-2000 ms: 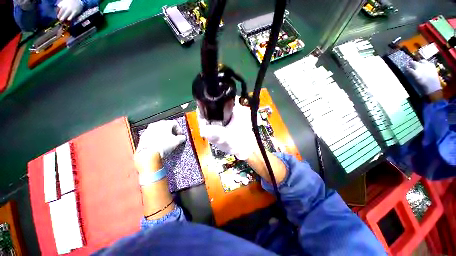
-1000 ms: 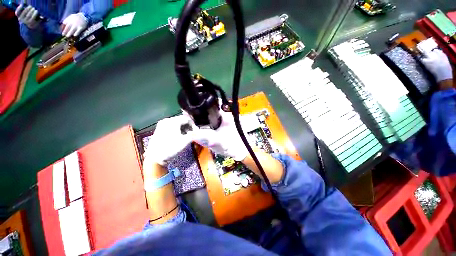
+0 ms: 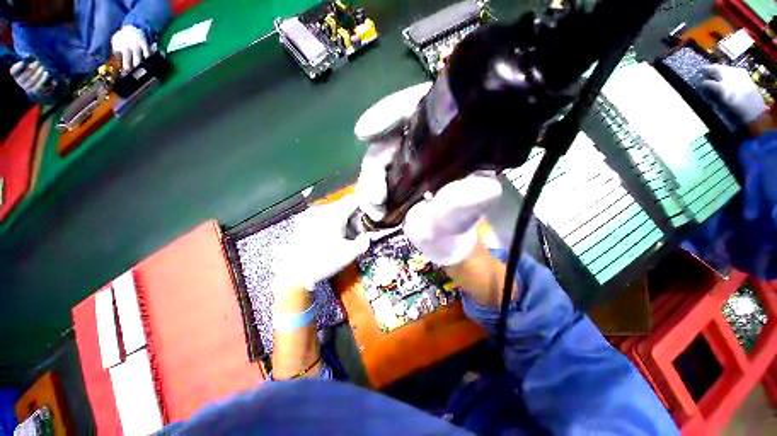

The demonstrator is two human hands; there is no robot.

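The black electric screwdriver (image 3: 464,128) is tilted, its nose low at the left and its body rising to the upper right. My right gloved hand (image 3: 447,217) is wrapped around it. My left gloved hand (image 3: 319,247) is beside the nose over the screw tray's right side; its fingertips meet the nose area, and whether they hold anything is hidden. The green circuit board (image 3: 400,289) lies on the orange fixture (image 3: 409,345) below the hands. The screw tray (image 3: 256,272) holds a speckled grey mass.
A red mat (image 3: 196,315) with white strips (image 3: 136,392) lies left. Stacked pale strips (image 3: 596,213) lie right. Boards (image 3: 311,47) stand on the green belt (image 3: 213,153). Red crates (image 3: 664,341) are lower right. A black cable (image 3: 532,204) hangs in front. Other workers' gloved hands show upper left and right.
The screwdriver has swung from near upright to a strong tilt, its rear end now up and right. More of the circuit board is uncovered. My left hand has moved slightly right and down.
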